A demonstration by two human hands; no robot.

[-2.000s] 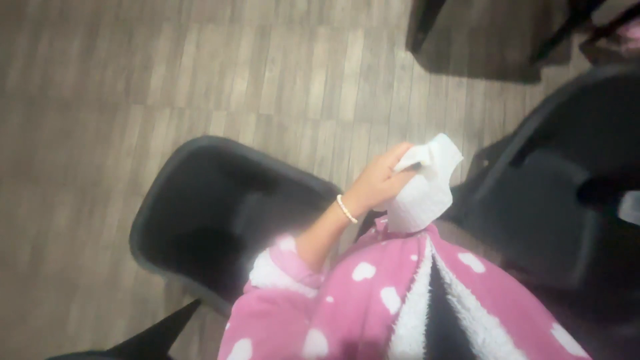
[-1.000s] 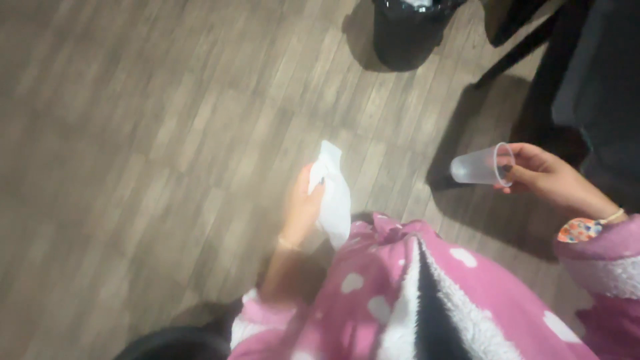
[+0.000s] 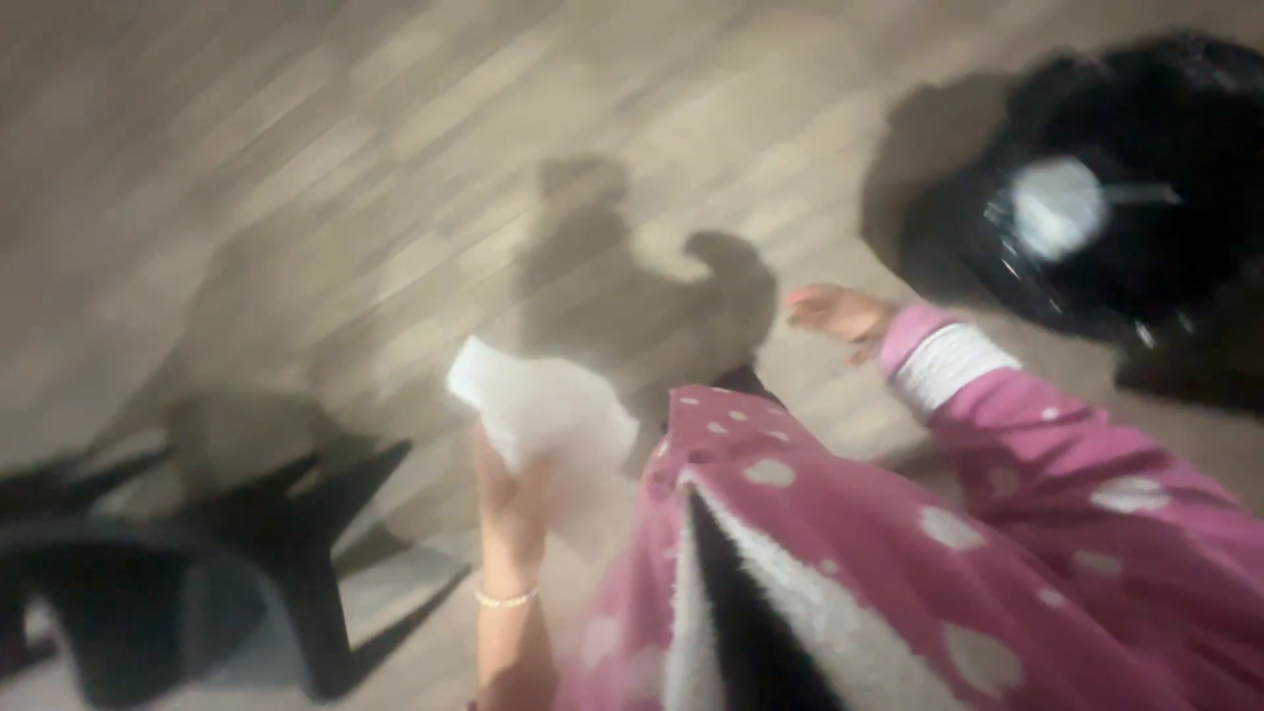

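Observation:
My left hand point(image 3: 518, 484), blurred and with a beaded bracelet at the wrist, is closed around a crumpled white paper tissue point(image 3: 553, 400) in front of my pink robe point(image 3: 839, 494). Over the floor to the right hangs my right hand point(image 3: 839, 313), its fingers loosely curled with nothing seen in them. A trash bin lined with a black plastic bag point(image 3: 1165, 267) stands beyond it at the upper right. Inside lies a whitish round thing point(image 3: 1059, 209), too blurred to name for certain.
A dark chair point(image 3: 168, 583) with splayed legs stands at the lower left. The wood-look floor point(image 3: 395, 197) spreads across the view, with shadows on it. A dark edge point(image 3: 1195, 380) shows below the bin at the right.
The clear plastic cup that my right hand held one second ago is out of that hand. The tissue remains in my left hand. The view has moved, with the bin now larger at the right.

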